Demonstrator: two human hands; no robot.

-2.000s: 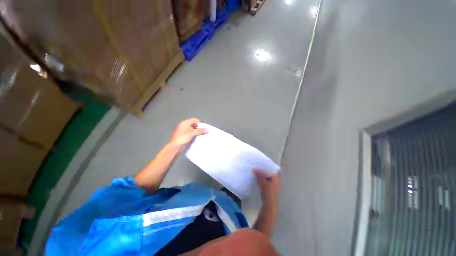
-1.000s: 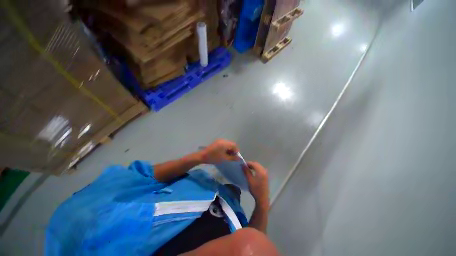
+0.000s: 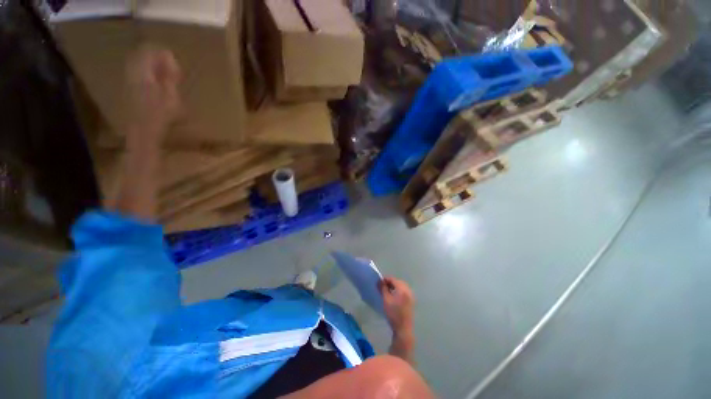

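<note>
The folded white paper sheets (image 3: pixel 361 279) are in my right hand (image 3: pixel 397 300), low in the middle of the view. The fingers grip their right edge. My left hand (image 3: pixel 158 78) is raised at the upper left, in front of a brown cardboard carton (image 3: pixel 199 97). It is blurred, so finger shape and any touch on the carton cannot be told. A second, smaller brown carton (image 3: pixel 321 58) stands to its right. Flat brown boards (image 3: pixel 210 183) lie beneath the cartons on a dark blue pallet (image 3: pixel 261 230).
A white tube (image 3: pixel 286 192) stands upright at the dark blue pallet. A bright blue pallet (image 3: pixel 436 105) and wooden pallets (image 3: pixel 468 175) stand tilted to the right. Clear wrap (image 3: pixel 511 35) shows behind them. A pale line (image 3: pixel 557 304) crosses the grey floor.
My left hand has let go of the sheets and moved up and left to the carton. My right hand still holds them. The view has shifted, bringing the cartons and pallets closer.
</note>
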